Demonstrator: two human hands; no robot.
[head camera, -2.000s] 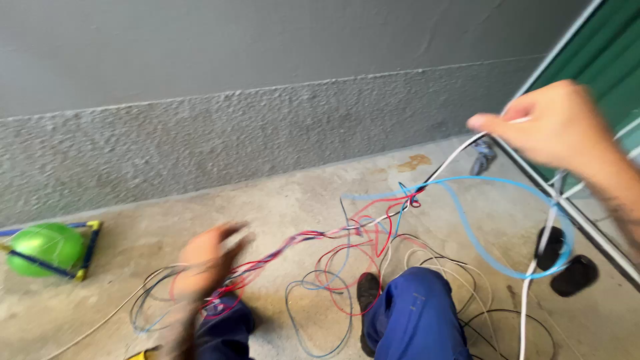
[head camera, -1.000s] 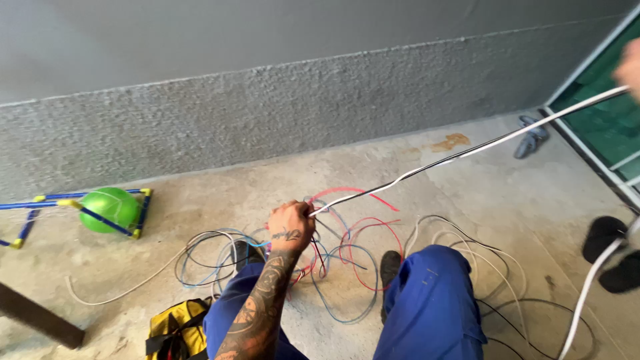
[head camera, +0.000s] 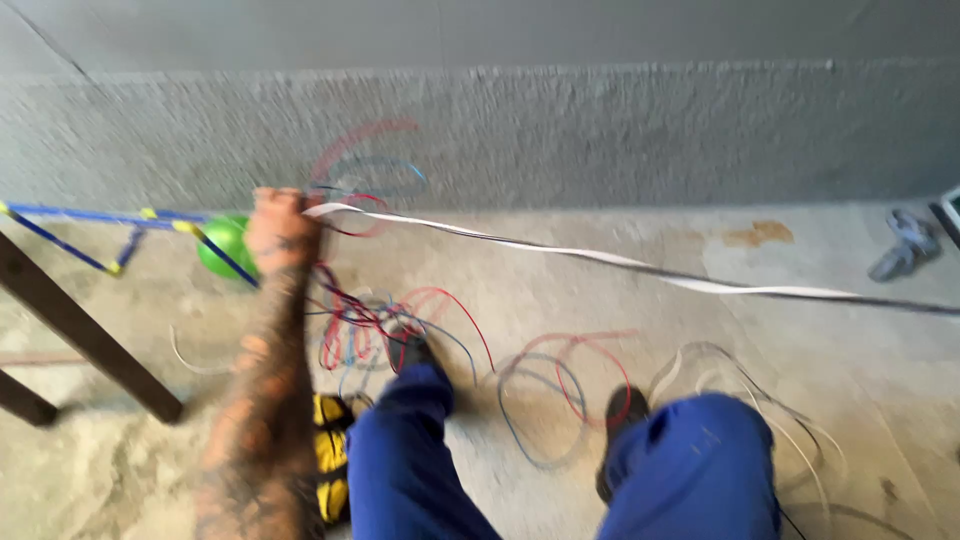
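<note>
My left hand (head camera: 285, 225) is closed around a bundle of electrical wires at the left, its forearm reaching up from the bottom edge. From the fist a white and black wire pair (head camera: 555, 249), twisted together, stretches across to the right edge. Red and blue wires (head camera: 360, 307) hang tangled below the fist, down to my left shoe, and a blurred red and blue loop shows just right of it. More red and blue loops (head camera: 540, 405) lie between my feet. White and black wires (head camera: 735, 367) are coiled by my right knee. My right hand is out of view.
A green ball (head camera: 225, 247) and a frame of blue tubes with yellow joints (head camera: 112, 217) stand by the grey wall. Brown legs (head camera: 90, 330) rise at the left. A yellow and black bag (head camera: 330, 457) is beside my left leg. A grey cloth-like item (head camera: 904, 246) lies far right.
My left hand has moved up and left, drawing the wires with it. My right hand, at the right edge a second ago, has left the view. The view has swung left.
</note>
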